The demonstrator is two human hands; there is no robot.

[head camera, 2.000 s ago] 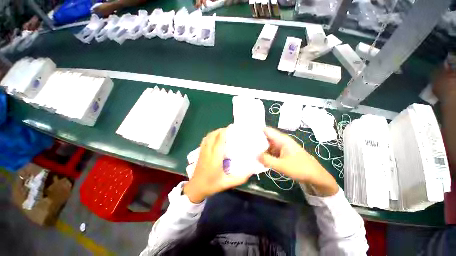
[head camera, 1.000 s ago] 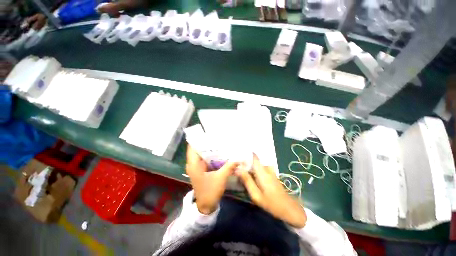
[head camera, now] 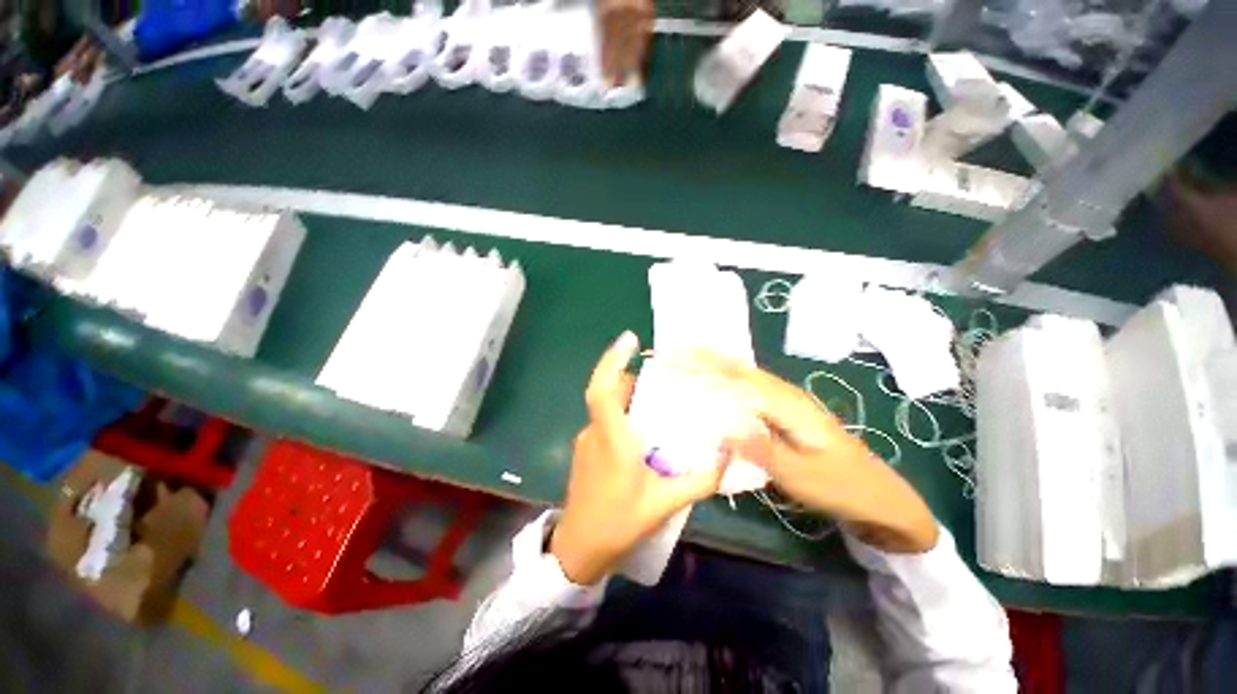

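A white carton [head camera: 674,414] with a small purple print is held between my hands at the bench's front edge. My left hand [head camera: 617,475] grips its left side, with the thumb raised. My right hand [head camera: 828,468] lies on its right side; its fingertips are partly hidden against the white card. A few flat white cartons [head camera: 700,309] lie on the bench just behind my hands. The carton's lower end sticks out below my left hand. Whether it is flat or folded open there is hard to tell.
Formed carton rows [head camera: 421,339] stand at left. Corded white cards [head camera: 912,342] and tangled cords [head camera: 844,407] lie at centre right, with thick blank stacks [head camera: 1045,461] beyond. A slanting grey post [head camera: 1085,190] rises at right. Loose cartons [head camera: 814,95] lie on the far belt. A red stool [head camera: 301,522] stands lower left.
My hands have turned the carton and moved slightly right. The flap spread out at left a second ago no longer shows there. Another carton and a person's hand now show on the far belt.
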